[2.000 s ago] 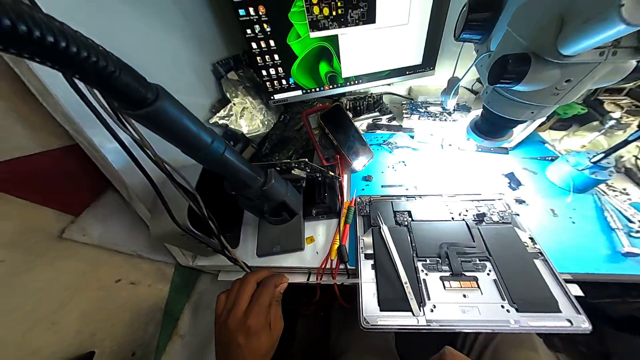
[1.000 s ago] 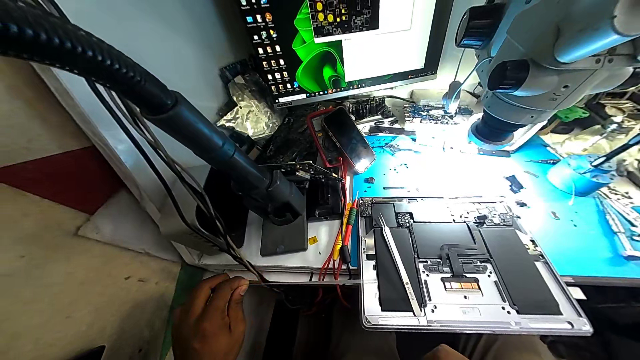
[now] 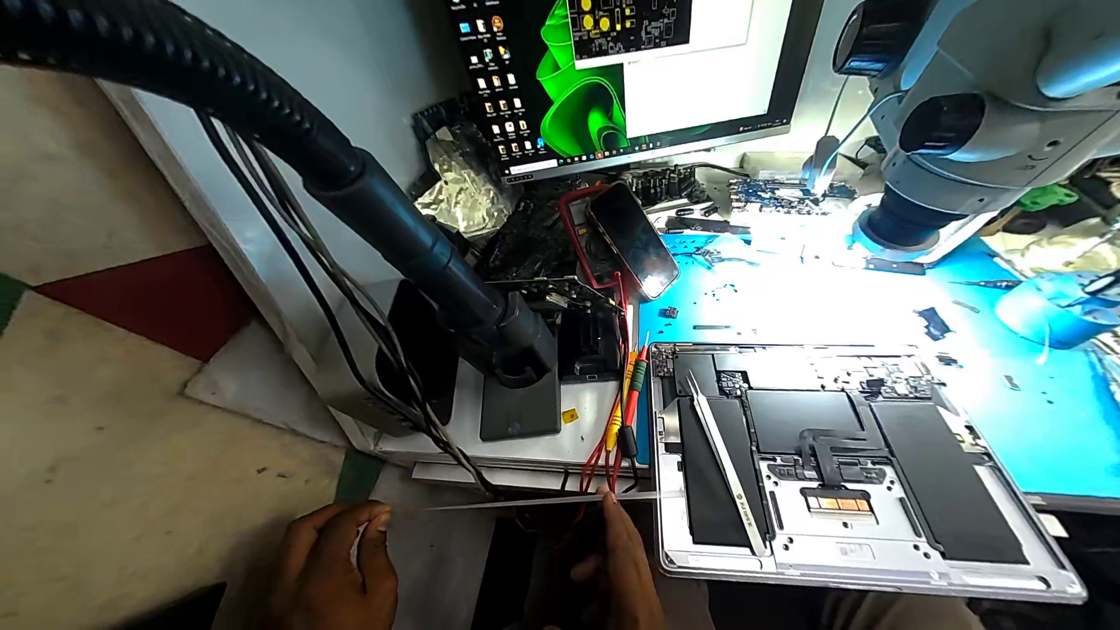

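My left hand (image 3: pixel 337 564) is low at the left over the floor, its fingers curled in; something pale shows between thumb and fingers, too small to tell. My right hand (image 3: pixel 623 560) grips a thin, light, flat piece (image 3: pixel 542 501) seen edge-on, just left of the opened laptop. The piece reaches left to near my left hand, with a gap between. The open laptop chassis (image 3: pixel 875 573) lies with its batteries and boards showing. Metal tweezers (image 3: pixel 726 472) rest slantwise over its left battery.
A microscope (image 3: pixel 954 149) stands over the blue mat (image 3: pixel 1067 420). A phone (image 3: pixel 632 238) lies beyond the red and yellow test leads (image 3: pixel 632 394). A black flexible arm (image 3: pixel 411 245) crosses the left side, its cables hanging beneath. A monitor (image 3: pixel 652 157) stands behind.
My left hand has moved left and down from the bench edge. My right hand has come up into view left of the laptop, with the thin piece in it. The laptop and tweezers have stayed put.
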